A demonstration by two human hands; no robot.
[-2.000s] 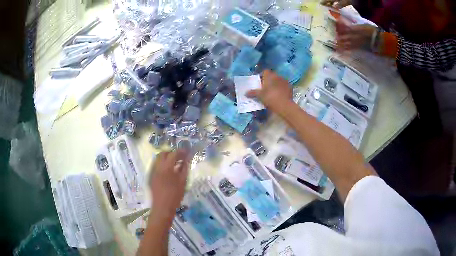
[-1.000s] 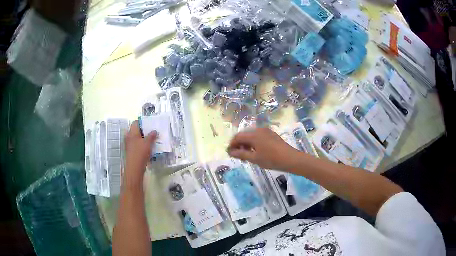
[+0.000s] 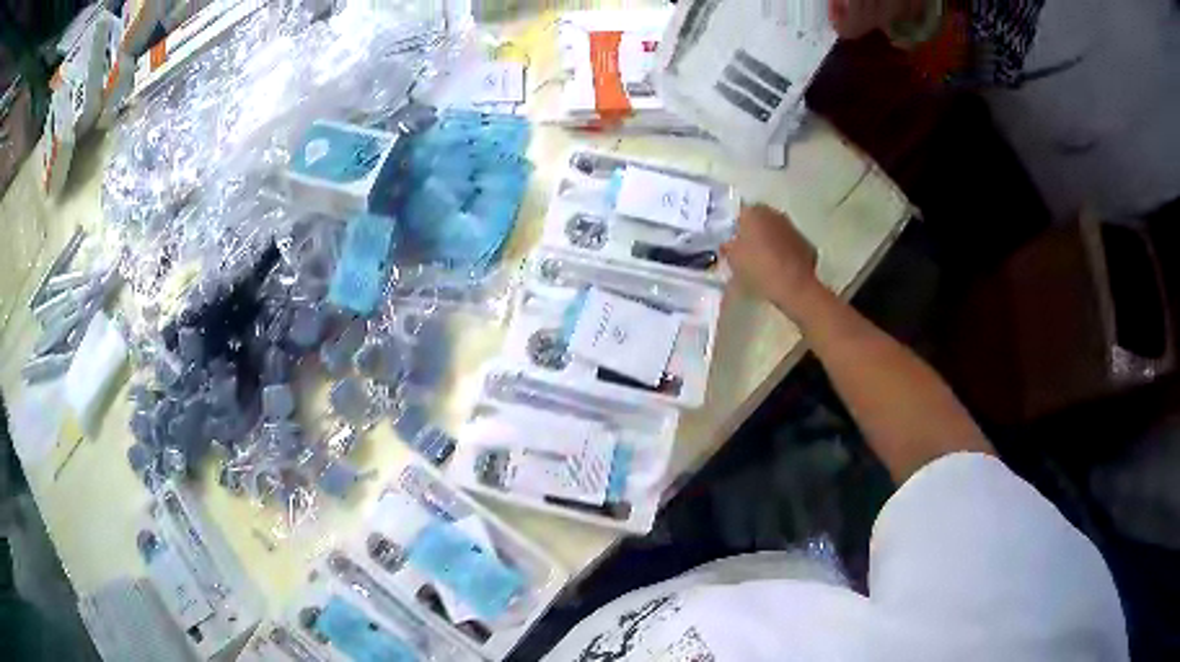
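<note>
My right hand (image 3: 773, 255) is at the right end of the farthest filled white tray (image 3: 569, 233). Its fingertips meet the tray's end; whether they grip it is unclear. This tray holds a folded white leaflet (image 3: 663, 198), round dark-silver parts and a black cable. Two more filled trays lie nearer, one with a leaflet (image 3: 625, 335) over a blue card, the other (image 3: 634, 507) also with a leaflet. Trays nearer the lower edge have light-blue cards (image 3: 463, 569) on top. My left hand is not in view.
Grey bagged pieces (image 3: 233, 401), a tangle of clear polybags (image 3: 194, 155) and blue sachets (image 3: 466, 194) beside a blue-and-white box (image 3: 339, 166) lie left. Orange-and-white cartons (image 3: 606, 78) are at the far edge. Another person's hand (image 3: 880, 16) is by a white printed carton (image 3: 751, 65).
The view has swung right. My right hand has moved from the table's middle to the farthest tray's end. My left hand, earlier on a leaflet over the left tray, has left the picture.
</note>
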